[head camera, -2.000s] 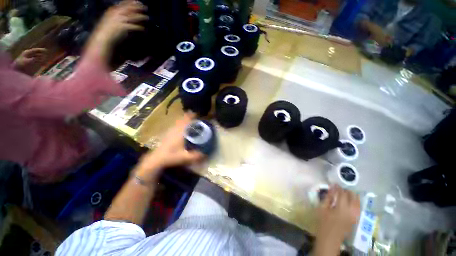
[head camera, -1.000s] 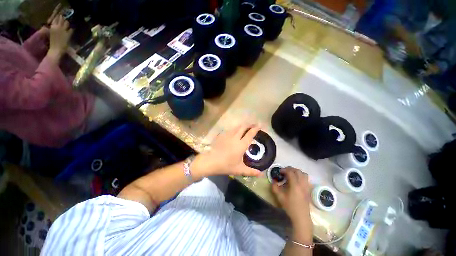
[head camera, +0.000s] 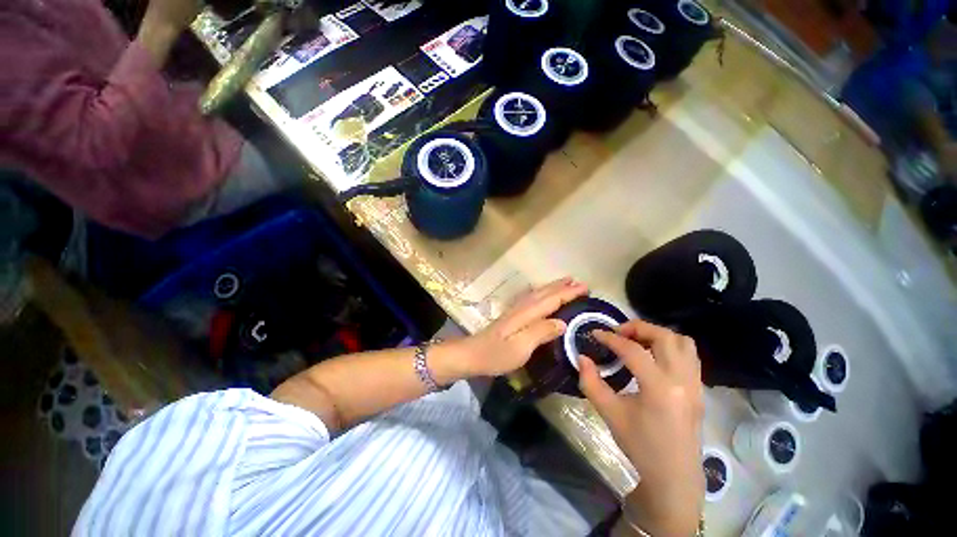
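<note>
A black fabric cylinder (head camera: 558, 370) stands at the table's front edge with a white-rimmed label disc (head camera: 576, 342) on its top. My left hand (head camera: 514, 334) holds the cylinder's side, fingers over its upper rim. My right hand (head camera: 656, 399) has its thumb and fingertips on the disc, partly covering it. Two black cylinders (head camera: 687, 275) with white C-shaped marks lie just beyond, one with a black strap. Several white-rimmed discs on short white stacks (head camera: 782, 446) stand to the right. Finished cylinders (head camera: 446, 189) with logo discs stand in a group at the upper left.
Printed sheets (head camera: 362, 110) lie at the table's left. A person in a pink sleeve (head camera: 115, 126) is at the left; another (head camera: 918, 115) is at the far right. A blue crate (head camera: 199, 257) with black items is below the table. A white strip (head camera: 779, 516) lies at lower right.
The right hand has brought a disc from the stacks onto the cylinder top. The left hand and cylinder met it near the table edge. Earlier, another cylinder was left with the finished group.
</note>
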